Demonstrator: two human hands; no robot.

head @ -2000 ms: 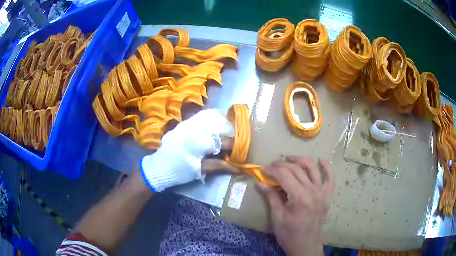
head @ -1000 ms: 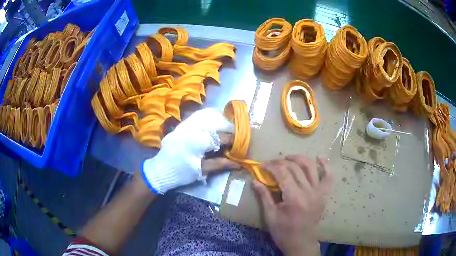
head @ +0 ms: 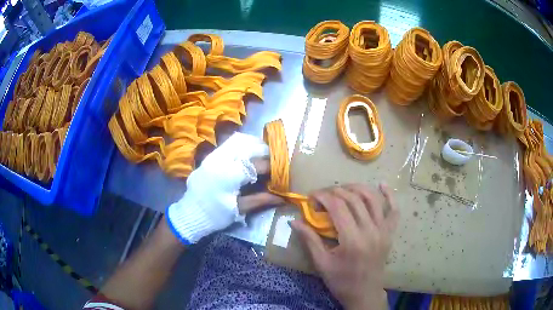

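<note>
An orange looped strip bundle (head: 278, 158) stands at the near left edge of the tan board. My left hand (head: 221, 184), in a white knit glove with bare fingertips, holds the loop with fingers inside and beside it. My bare right hand (head: 356, 233) grips the wavy tail end of the strips, its fingers over them and the thumb at the near side. The fingers hide part of the tail. A joined oval orange band (head: 361, 128) lies flat on the board beyond my right hand.
Piles of oval bands (head: 415, 65) line the far board edge. A white glue cup (head: 457, 152) with a thin stick is at right. Looped bundles (head: 164, 103) fan out on metal at left, beside a full blue crate (head: 97, 139). Wavy strips (head: 538, 187) lie far right.
The hands and the held bundle have shifted slightly left in view. The tail between them shows more of its length at my right fingers. Both hands keep their hold.
</note>
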